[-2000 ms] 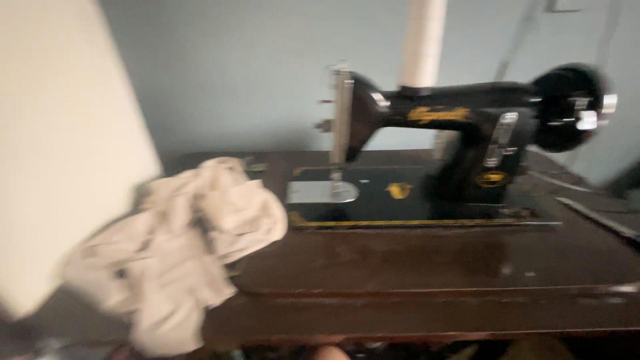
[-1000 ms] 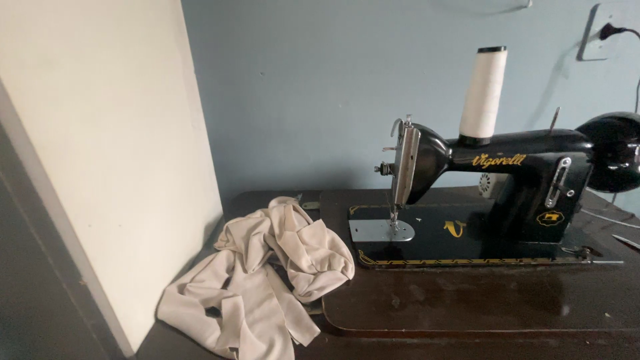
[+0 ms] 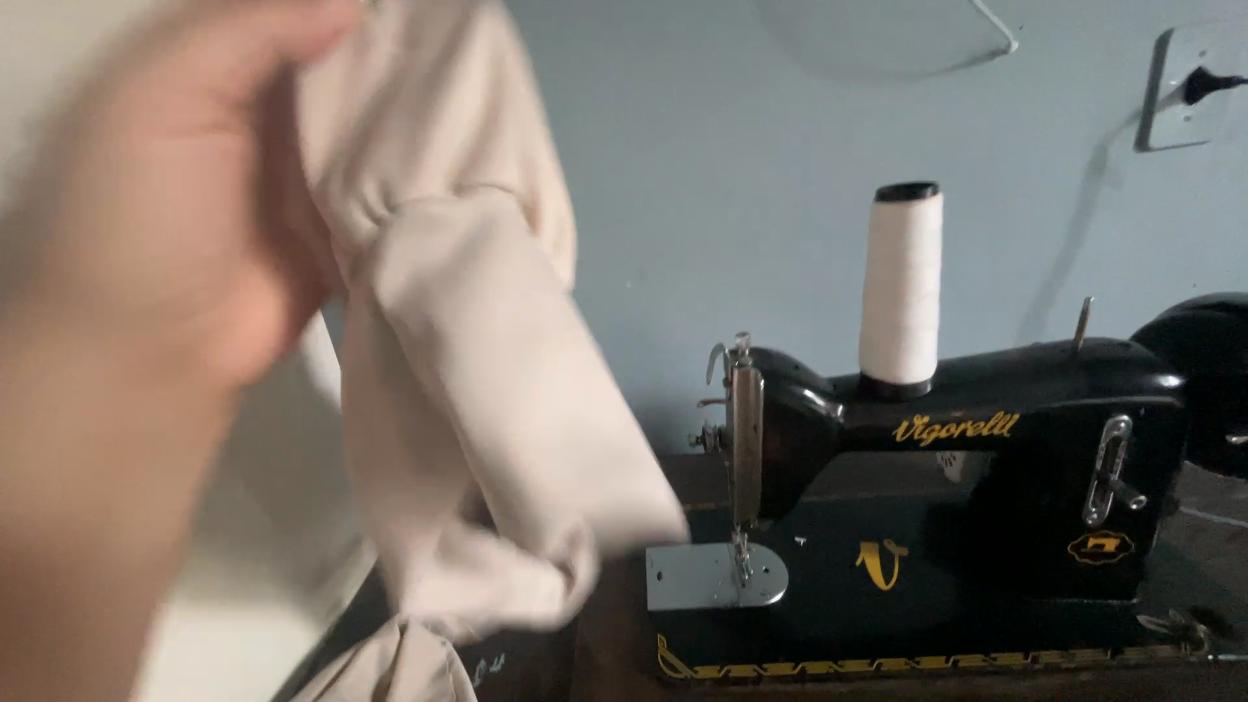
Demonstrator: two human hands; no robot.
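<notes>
My left hand [image 3: 205,205], blurred and close to the camera at the upper left, grips a bunched length of beige fabric [image 3: 517,370]. The cloth hangs down beside the left end of a black Vigorelli sewing machine [image 3: 985,429], and its lower part reaches the bottom edge of the view. A cone of white thread [image 3: 902,283] stands upright on the machine's arm. Below the needle bar lies the metal needle plate [image 3: 717,575]; no cloth is under the presser foot. My right hand is out of view.
The machine sits in a dark wooden table [image 3: 604,634]. A pale upright panel [image 3: 263,546] stands at the left, partly behind my arm. On the blue-grey wall at the upper right, a black plug sits in a wall socket [image 3: 1185,93]. The handwheel [image 3: 1209,380] is at the far right.
The beige fabric lay heaped on the table left of the machine one second ago; now my left hand has hold of it and much of it is lifted. The view is closer to the machine.
</notes>
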